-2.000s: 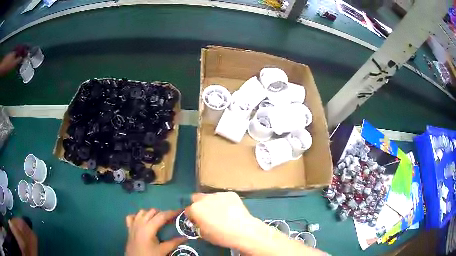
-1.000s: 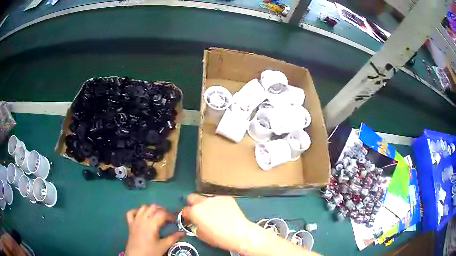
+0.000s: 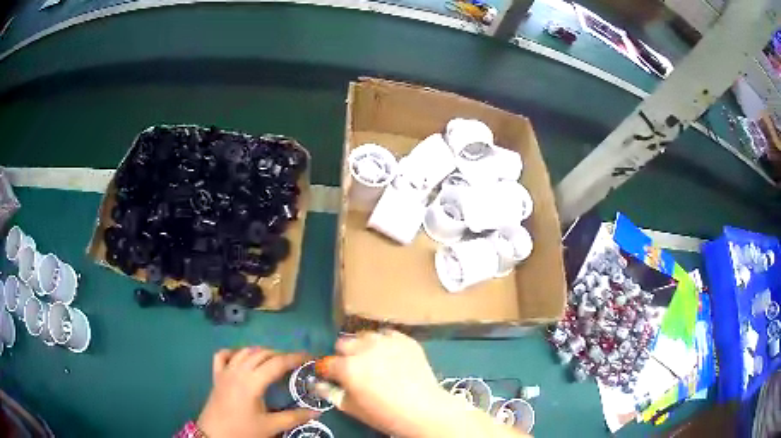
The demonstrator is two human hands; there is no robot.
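A white housing (image 3: 307,387) stands on the green bench in front of me, between my hands. My left hand (image 3: 257,389) grips its left side with thumb and fingers. My right hand (image 3: 377,381) is closed around an orange-handled tool (image 3: 324,368) at the housing's right rim; only a bit of orange shows and the tip is hidden. A second white housing (image 3: 309,430) stands just below, cut by the bottom edge. More white housings (image 3: 471,393) with wires stand to the right, partly behind my right forearm.
A shallow cardboard tray (image 3: 294,265) heaped with black parts is at left. A cardboard box (image 3: 428,312) holds loose white housings. Small motors (image 3: 604,316) lie on printed sheets beside a blue bin (image 3: 728,316). Several housings (image 3: 53,278) stand far left. A pale post (image 3: 651,128) rises at right.
Both hands stay at the same housing, which has shifted slightly left. Orange now shows at my right fingertips. More housings stand at far left than two seconds ago, and the neighbour's hand has left the belt.
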